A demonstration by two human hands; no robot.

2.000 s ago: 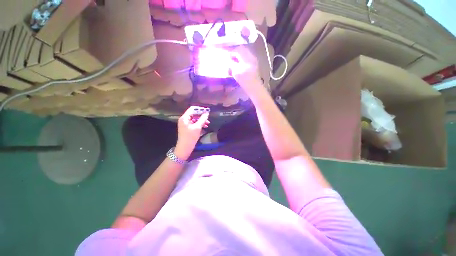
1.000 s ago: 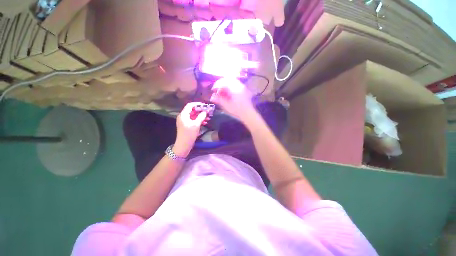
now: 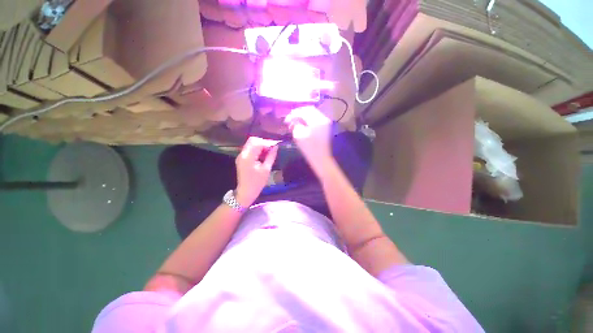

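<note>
The test box (image 3: 291,79) glows bright pink-white on the stacked brown cardboard, and the glare hides its surface. My left hand (image 3: 255,161), with a metal watch on the wrist, is in front of the box near the cardboard's edge. Its fingertips are pinched on a small thin LED module (image 3: 276,143), seen nearly edge-on. My right hand (image 3: 310,132) is blurred, just below the box and to the right of my left hand, apart from it. Its fingers are bent, and I cannot tell whether they hold a part.
A white power strip (image 3: 294,40) with dark plugs lies behind the box. A pale cable (image 3: 162,64) runs left and a white loop hangs right. Small cartons (image 3: 97,62) stand upper left. A large open carton (image 3: 422,153) with a whitish bag and flattened cartons (image 3: 468,65) are at right.
My right hand has moved from the glowing box back toward me, beside my left hand. The module in my left hand now shows thinner, turned nearly edge-on.
</note>
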